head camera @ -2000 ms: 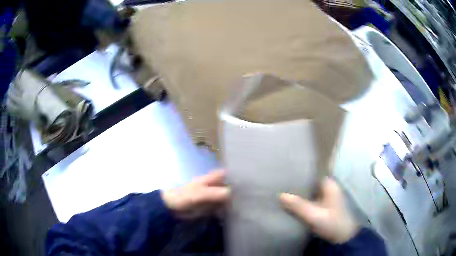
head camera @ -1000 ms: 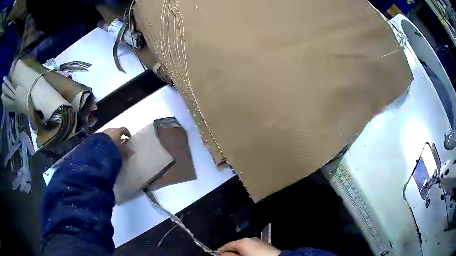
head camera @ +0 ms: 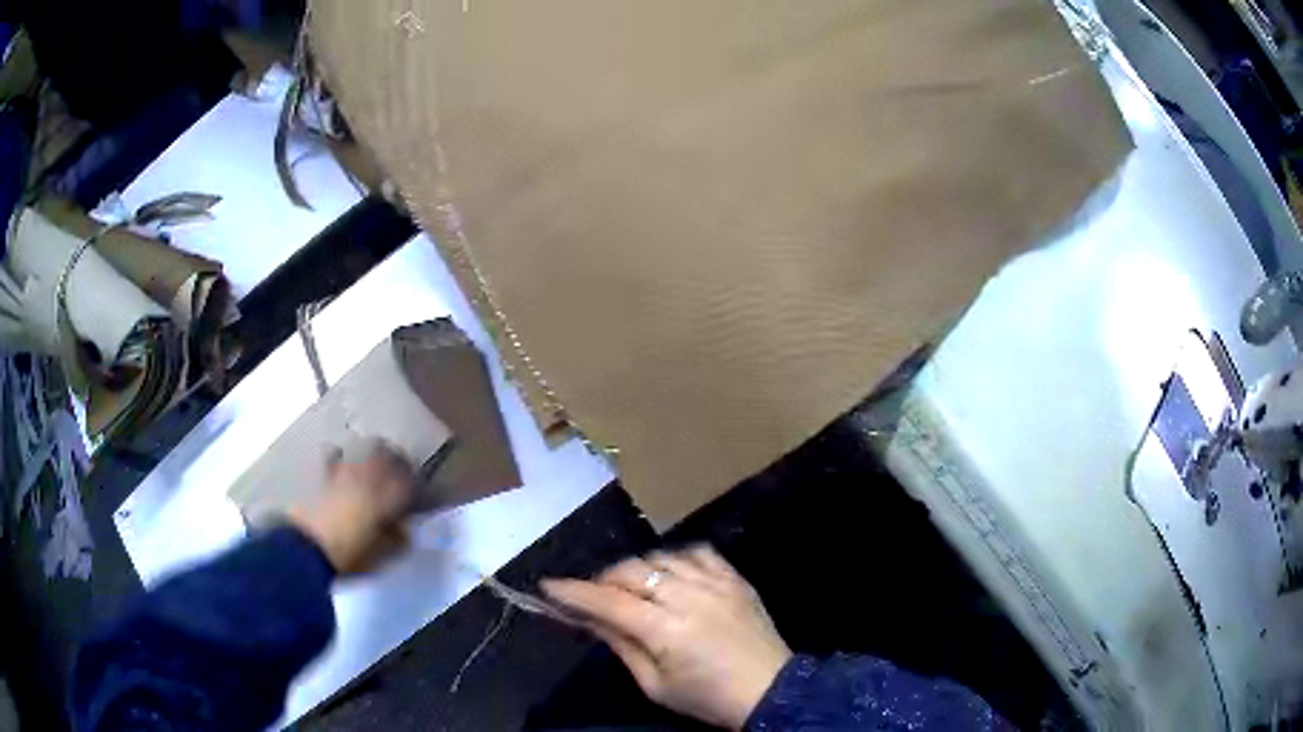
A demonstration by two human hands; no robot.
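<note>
A folded stack of cut pieces (head camera: pixel 350 422), pale beige with a brown part at its right, lies on a white board (head camera: pixel 429 293). My left hand (head camera: pixel 357 501) is blurred at the stack's lower edge; whether it grips anything is unclear. My right hand (head camera: pixel 686 622), with a ring, pinches a thin cloth strip (head camera: pixel 522 594) at the board's front edge. The strip's far end runs toward my left hand. A large brown garment panel (head camera: pixel 743 243) lies beyond my hands, with a stitched left edge.
The white sewing machine table (head camera: pixel 1057 386) is at right, with the needle plate and metal parts (head camera: pixel 1215 458) at its edge. A tied roll of panels (head camera: pixel 107 300) lies at left. A dark gap runs between board and table. Pale scraps hang at far left.
My left hand has moved down and right from the stack's far left to its lower edge. My right hand has risen along the strip. A thin strip now shows behind the stack.
</note>
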